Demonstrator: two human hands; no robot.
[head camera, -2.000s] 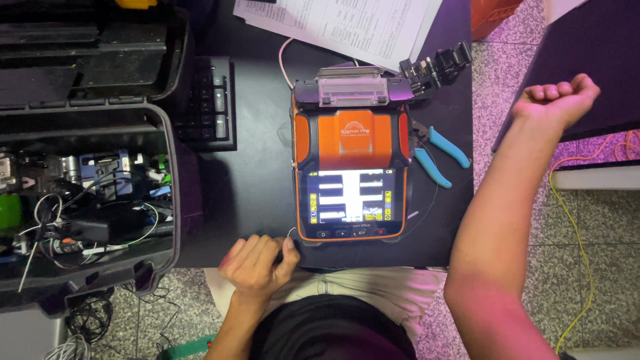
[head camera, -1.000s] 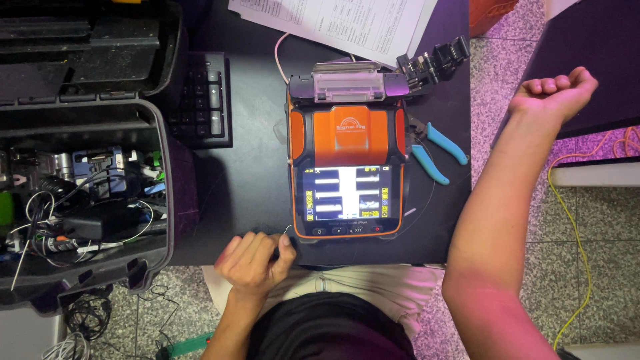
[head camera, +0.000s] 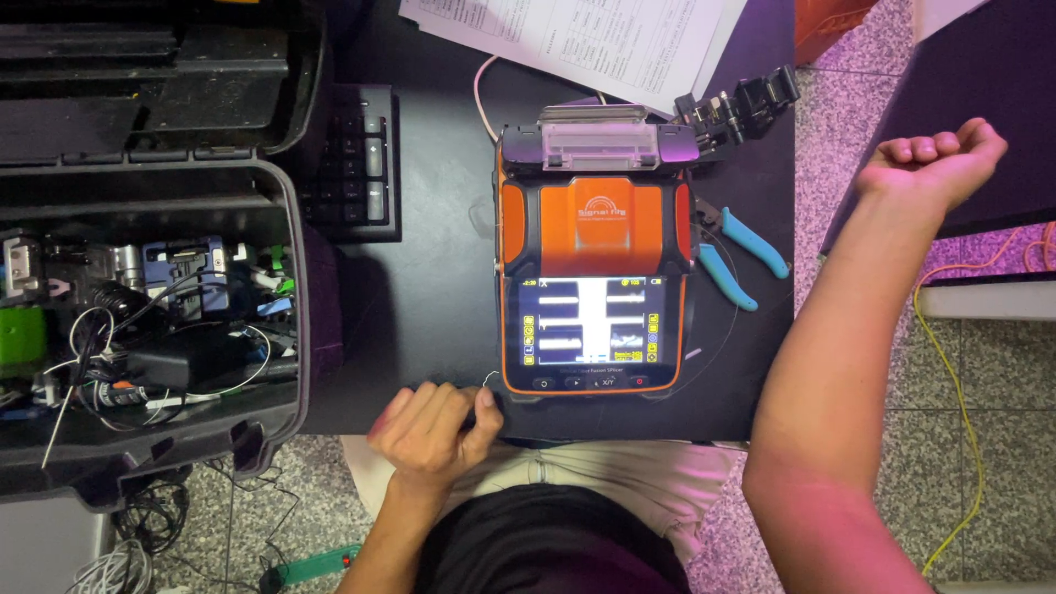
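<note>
An orange and black fusion splicer sits on the black table, its lit display facing me with bright horizontal bars and a white vertical band. My left hand rests curled at the table's front edge, left of the splicer's lower corner. A short thin white strand shows by its thumb; whether the fingers grip it cannot be told. My right hand is raised beyond the table's right side, palm up with fingers curled, and nothing shows in it. Blue-handled pliers or strippers lie right of the splicer, beside a thin loose fiber.
An open black tool case full of cables and tools stands at left, beside a black keyboard. Printed papers lie at the back. A black clamp-like device is behind the splicer's right corner. A yellow cable crosses the floor.
</note>
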